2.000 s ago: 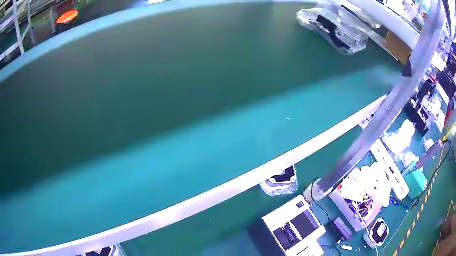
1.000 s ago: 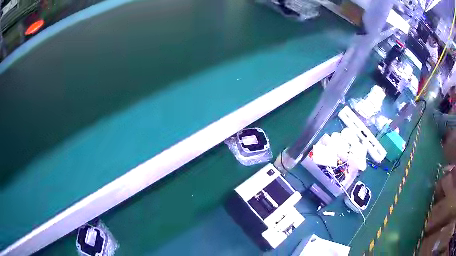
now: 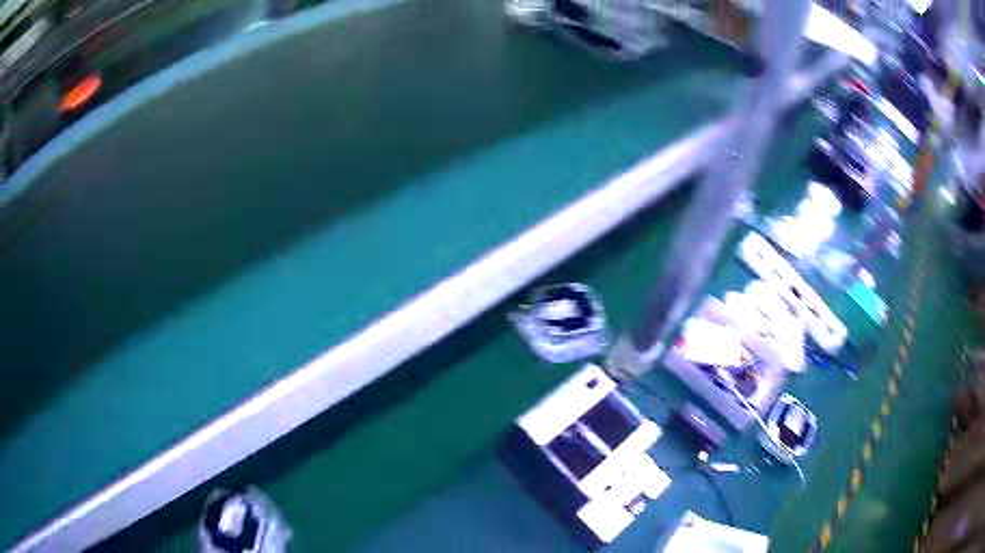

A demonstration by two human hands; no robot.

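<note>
Neither of my hands is in view. The automatic screw feeder (image 3: 562,416), a white box with a dark open bin on top, stands on the green bench at the lower right of centre. A bagged housing half (image 3: 567,322) lies behind it beside the conveyor's pale rail. Another bagged housing half (image 3: 240,525) is at the bottom left, cut off by the edge. The picture is blurred, so small parts do not show clearly.
The conveyor's pale rail (image 3: 373,342) runs diagonally. A metal post (image 3: 707,211) rises behind the feeder. To the right are a cluttered box (image 3: 707,380), a white power strip (image 3: 794,292), another housing half (image 3: 792,425) and cables. A white object (image 3: 713,537) is at the bottom.
The view has swung, bringing the whole feeder and a housing at bottom left into the picture since the oldest frame. Since the middle frame everything has shifted slightly right and down. No hand has appeared.
</note>
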